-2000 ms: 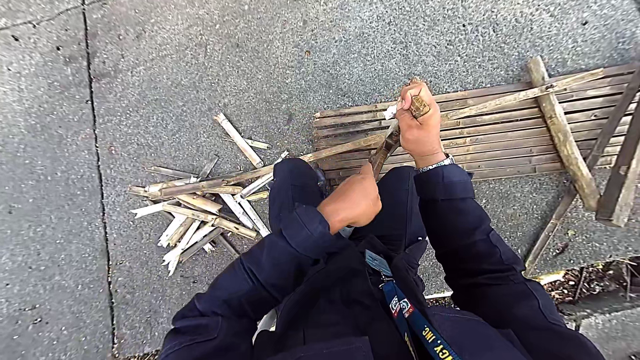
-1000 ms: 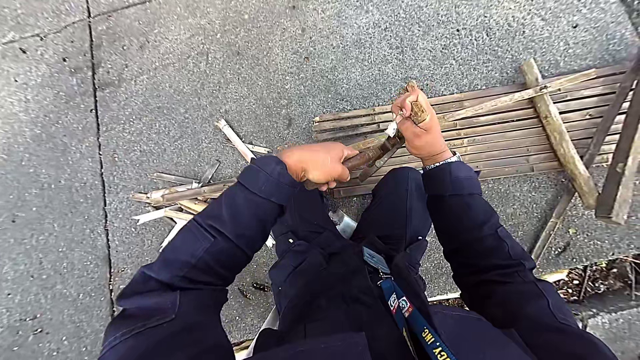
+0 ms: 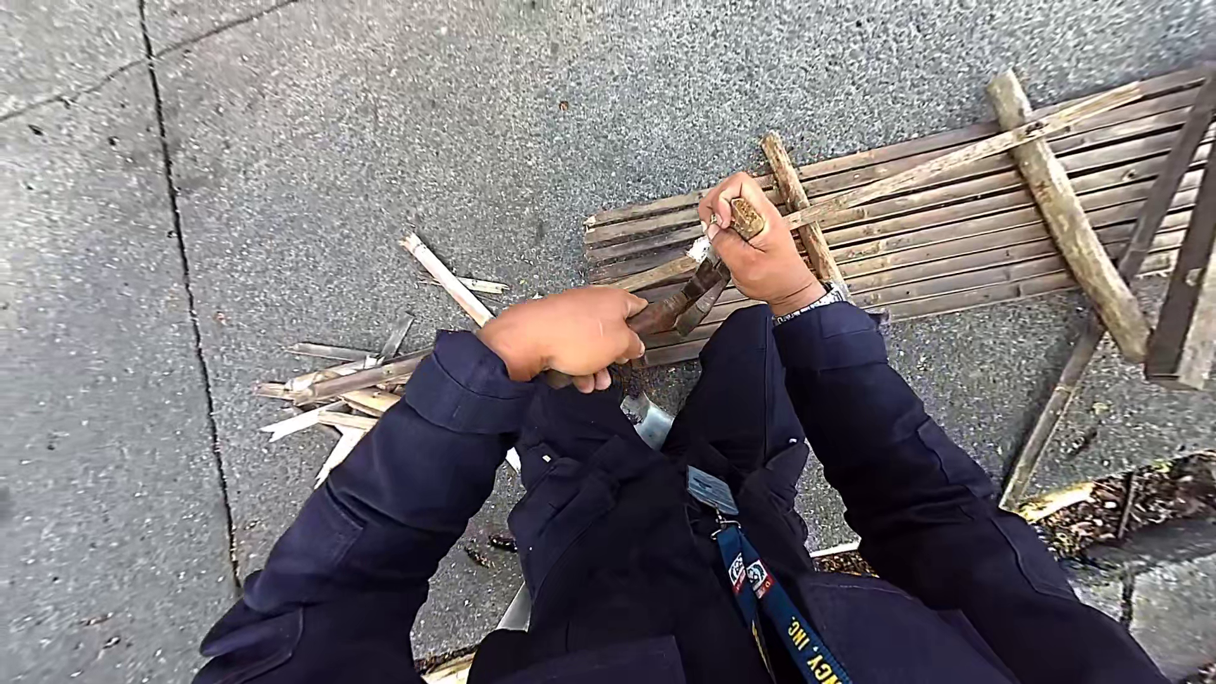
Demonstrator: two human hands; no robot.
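Observation:
My left hand (image 3: pixel 570 332) is closed around a dark, split bamboo length (image 3: pixel 665 313) in front of my knees; part of that length is hidden under the hand. My right hand (image 3: pixel 755 252) grips a wooden tool handle (image 3: pixel 748 219), whose butt end points up at the camera. Below that fist, a dark blade-like part (image 3: pixel 701 309) meets the bamboo; its full shape cannot be made out. Under both lies a slatted bamboo panel (image 3: pixel 912 228) with wooden crosspieces, and a long pale bamboo strip (image 3: pixel 959 157) slants over it.
Split bamboo pieces (image 3: pixel 351 385) are heaped on the concrete pavement (image 3: pixel 332 171) at left. A round wooden pole (image 3: pixel 1073 218) crosses the panel at right, near a thick timber (image 3: pixel 1183 285). A lanyard (image 3: pixel 760 589) hangs at my lap.
My left hand has moved left and away from my lap since two seconds ago, along the bamboo. My right hand has stayed near the panel with its grip on the handle.

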